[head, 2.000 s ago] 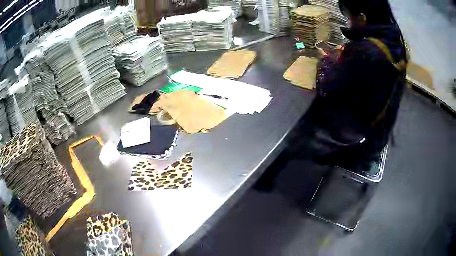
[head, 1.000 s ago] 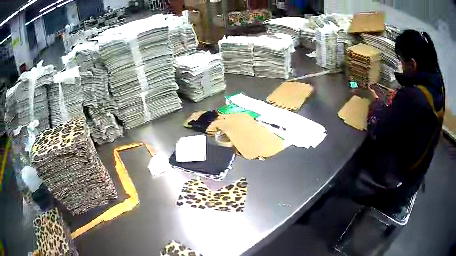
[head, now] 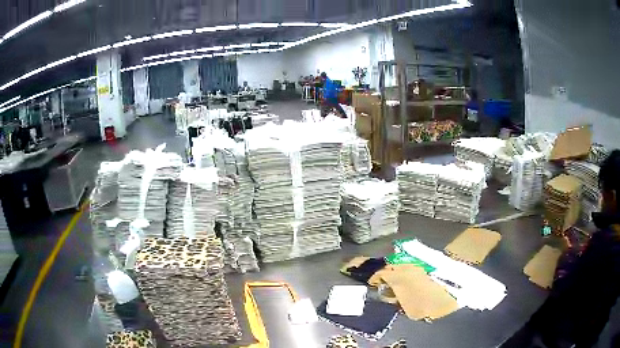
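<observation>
No hand of mine is in the picture. The tall stack of leopard-print panels [head: 187,292] stands at the lower left, leopard face up, with grey-brown layered edges. The short stack [head: 130,339] shows only its leopard top at the bottom edge. The loose leopard swatch [head: 342,341] is mostly cut off by the bottom edge. A yellow-orange strip [head: 255,316] lies in an angular line right of the tall stack. A white rectangle [head: 347,300] lies on dark fabric [head: 367,321].
Large grey-white bundles tied with white strips [head: 297,197] stand behind. Tan pieces [head: 421,292], a white piece [head: 469,282] and green scraps lie at right on the grey table. A person in dark clothing [head: 584,292] is at the right edge. A shelf rack [head: 435,102] and another person in blue [head: 331,92] are farther back.
The view has swung up and to the left, showing the factory floor and ceiling lights. The table things sit lower in the picture, and the panel near the bottom edge has left view.
</observation>
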